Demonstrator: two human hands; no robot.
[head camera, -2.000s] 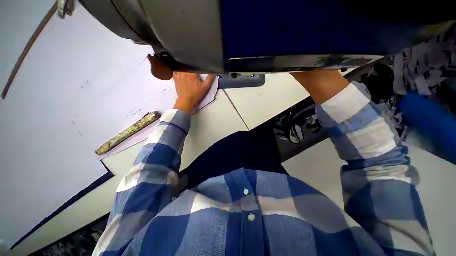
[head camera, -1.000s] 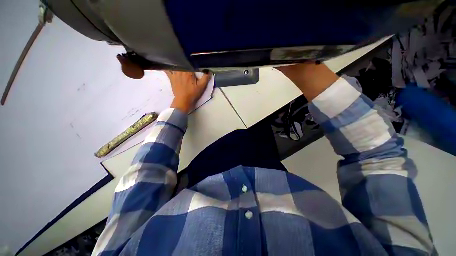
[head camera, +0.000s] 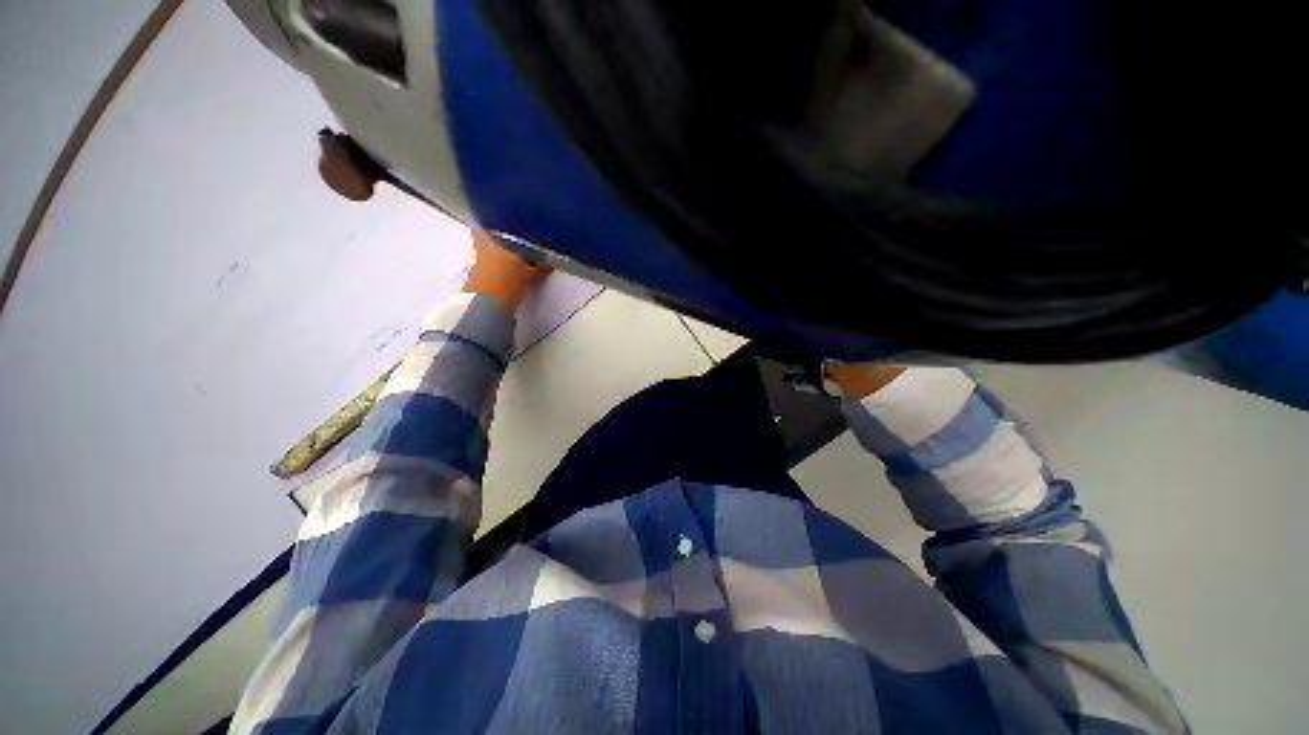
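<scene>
The cutting machine's large blue and silver motor (head camera: 574, 187), with thick black cable loops (head camera: 861, 273) on it, fills the top and right. A round brown knob (head camera: 345, 165) sticks out at its left edge. My left hand (head camera: 505, 270) lies on the white-lilac marker paper (head camera: 187, 359) beside the motor; its fingers are hidden under the motor. My right hand (head camera: 864, 378) shows only at the wrist below the cable loops; the rest is hidden behind the machine. The blade and base plate are hidden.
A mottled yellow-gold bar (head camera: 333, 425) lies on the paper left of my left forearm. A long thin brown strip (head camera: 79, 144) curves at the far left. The dark fabric edge (head camera: 201, 642) shows at the lower left. A blue object (head camera: 1256, 345) is at the right edge.
The motor has tilted and come closer, showing its cable loops and covering the base plate and scraps. My right hand has moved down toward my body. My left hand is more covered.
</scene>
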